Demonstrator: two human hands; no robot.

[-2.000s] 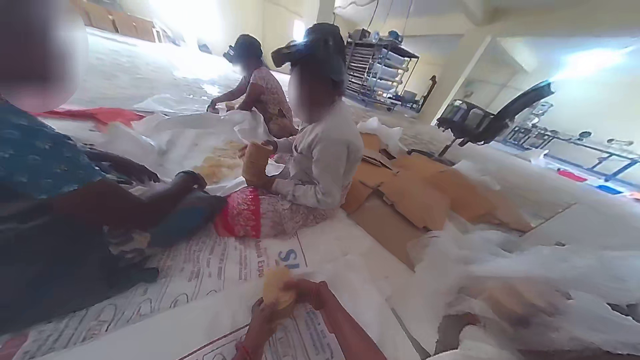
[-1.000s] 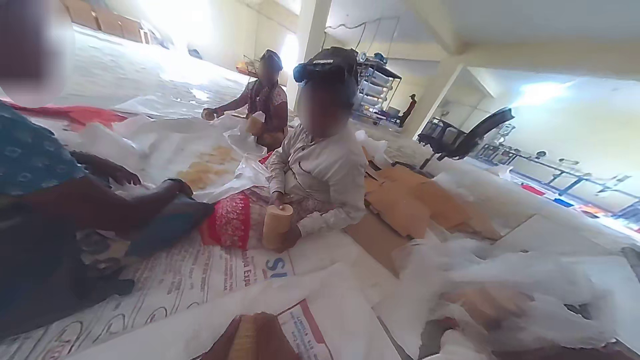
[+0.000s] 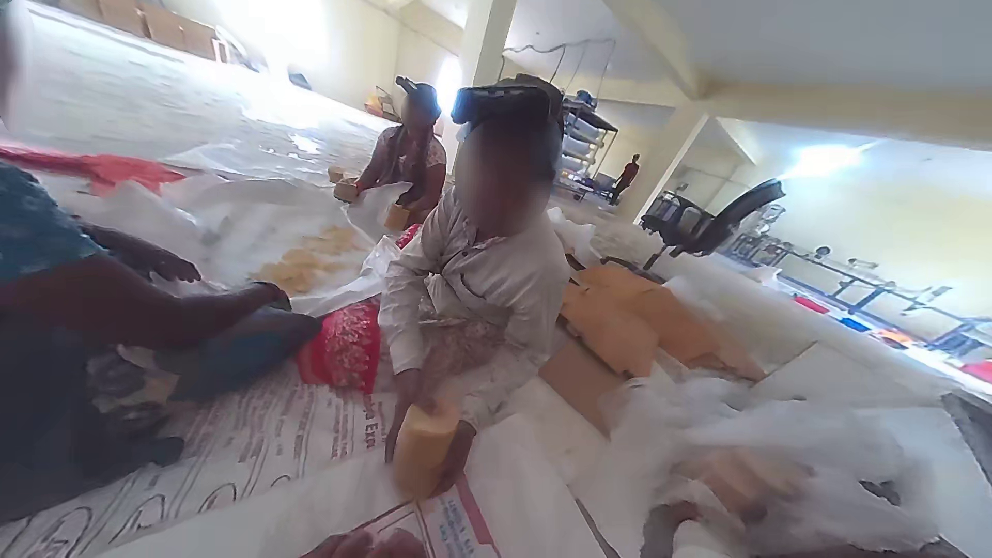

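Note:
Only the fingers of my left hand and my right hand show at the bottom edge, close together above a printed sheet. The frame cuts off whatever lies between or below them. Just beyond, a co-worker seated on the floor holds a tall, rounded stack of tan pieces in both hands. At the lower right, clear plastic wrapping lies crumpled around tan items, too blurred to name.
Another person's arms reach in from the left. Farther back a third person sits beside loose tan pieces on white sheeting. Flattened cardboard lies right of the near co-worker, with a black chair behind it.
My hands, holding a tan stack earlier, now show only as fingers at the bottom edge. The near co-worker has leaned forward and brought the tan stack closer to me.

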